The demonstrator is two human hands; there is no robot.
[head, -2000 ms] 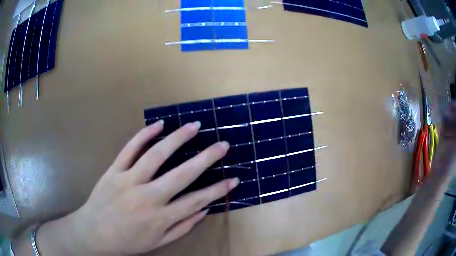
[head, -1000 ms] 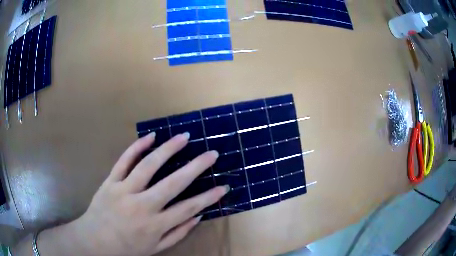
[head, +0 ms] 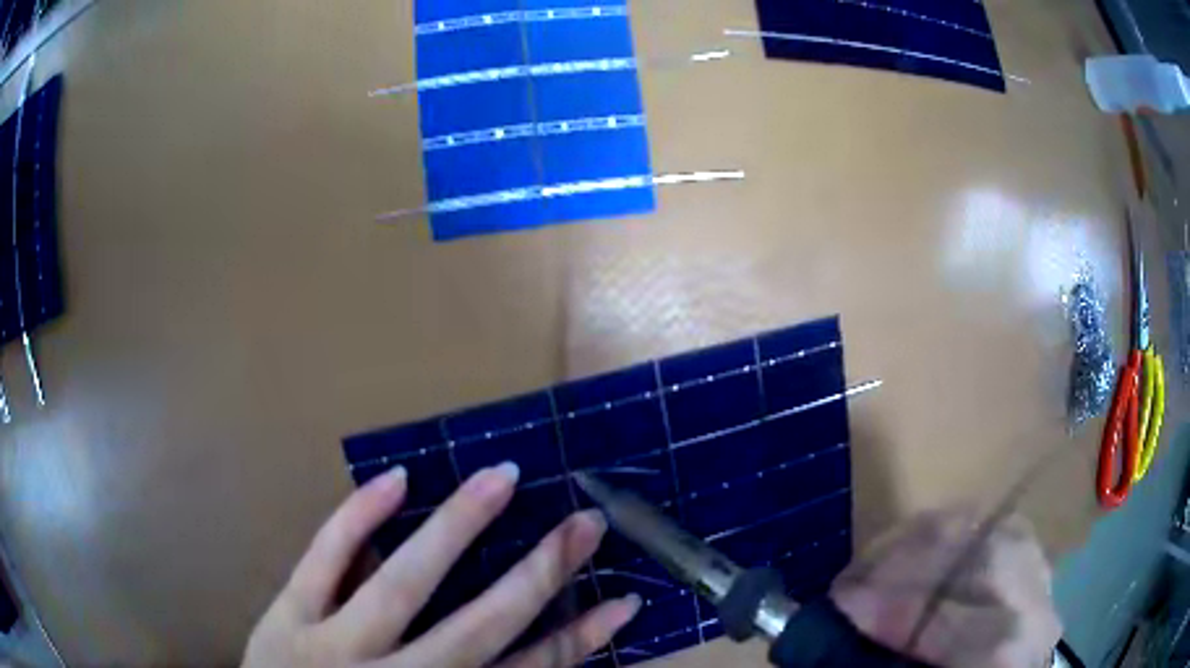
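Note:
A dark navy solar cell piece (head: 770, 450) with thin pale lines lies on the tan bench, tilted slightly. My left hand (head: 450, 574) rests flat on its left part with fingers spread, pressing it. My right hand (head: 953, 594), somewhat blurred, grips the black handle of a soldering iron (head: 705, 564) at the lower right. The iron's tip touches or hovers just over the cell at a tabbing ribbon, between my left hand's fingertips; contact cannot be told. One ribbon end sticks out past the cell's right edge.
A bright blue cell (head: 535, 131) with ribbons lies beyond. Dark cells lie at top right (head: 887, 39) and far left (head: 33, 209). At right are cut ribbon pieces (head: 1088, 346), orange-and-yellow scissors (head: 1125, 431) and a white bottle (head: 1135, 84).
My right hand has come in from the right with the soldering iron, its tip now at the cell. The view has shifted, so the cell and my left hand appear lower.

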